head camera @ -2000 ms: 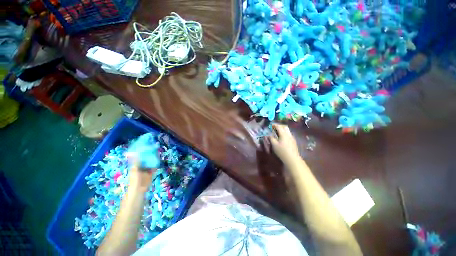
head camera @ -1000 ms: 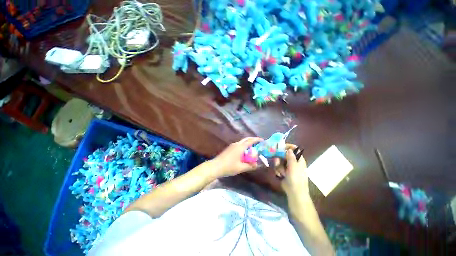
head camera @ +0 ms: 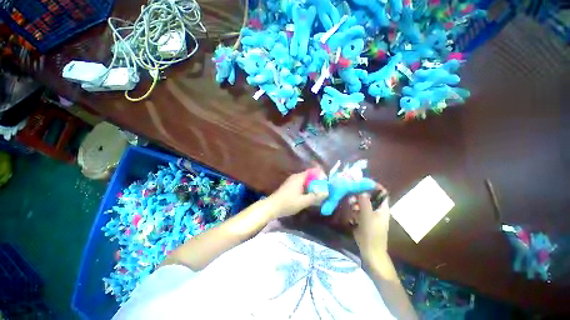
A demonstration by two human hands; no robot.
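A light blue plush toy with a pink tuft is held above the near edge of the brown-covered table. My left hand grips its pink-tufted end at the left. My right hand is at the toy's right end, with a small dark tool, likely thread snips, tucked in the fingers. Whether the tool's blades are open cannot be told. The toy's legs point up and down between the hands.
A large pile of blue toys lies at the far side. A blue bin full of toys stands at left. A white pad, a thin stick and a single toy lie right. A power strip with coiled cord lies upper left.
Two seconds ago my left hand was over the bin with a toy and my right near the pile. Both came together at a toy; since one second ago the toy has turned in my hands.
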